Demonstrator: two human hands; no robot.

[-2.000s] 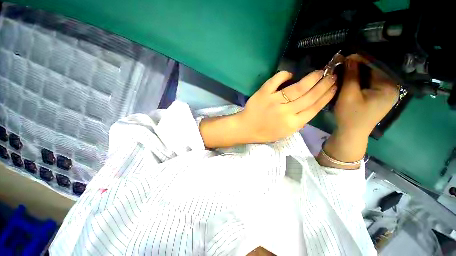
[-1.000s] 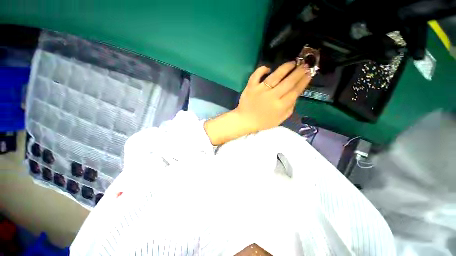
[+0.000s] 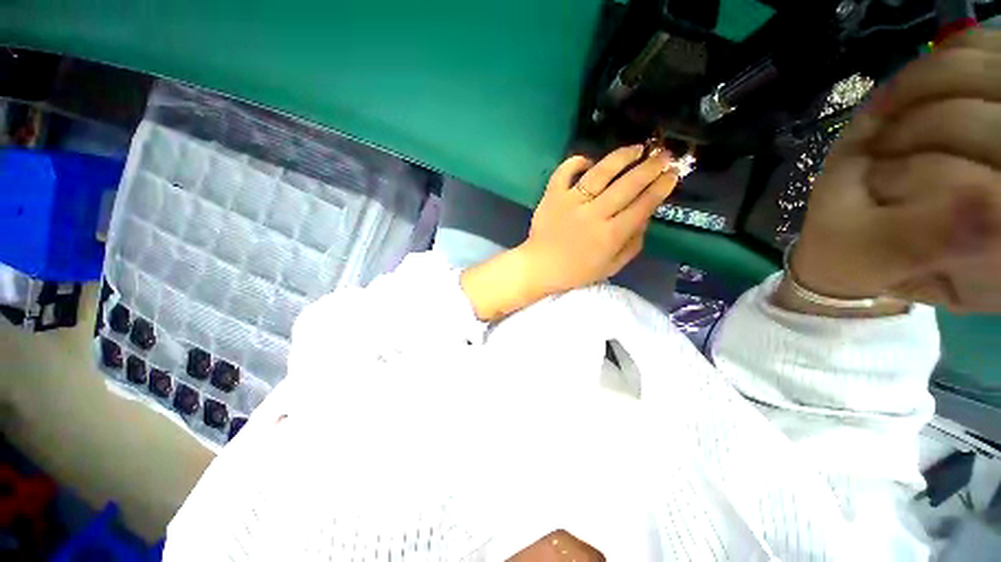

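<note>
The small shiny-rimmed watch case (image 3: 683, 165) sits low in the black press (image 3: 713, 187), partly hidden by fingers and glare. My left hand (image 3: 593, 220) comes from the left, its fingertips on the near left side of the case, holding it at the fixture. My right hand (image 3: 911, 176) is raised large at the upper right, fingers curled around a dark lever with a red part (image 3: 957, 31) at its top; the rest of the lever is hidden. The shiny metal plunger (image 3: 738, 90) points down-left above the case.
The black parts tray (image 3: 774, 209) with glittering tiny pieces lies right of the fixture, partly behind my right hand. The blister tray (image 3: 242, 242) lies lower left with several dark pieces. Blue bins (image 3: 55, 214) stand at far left. Green bench surface (image 3: 362, 82) spans the top.
My right hand, beside the left two seconds ago and out of view one second ago, is now up at the lever. My left fingertips stay at the case. The view has shifted slightly.
</note>
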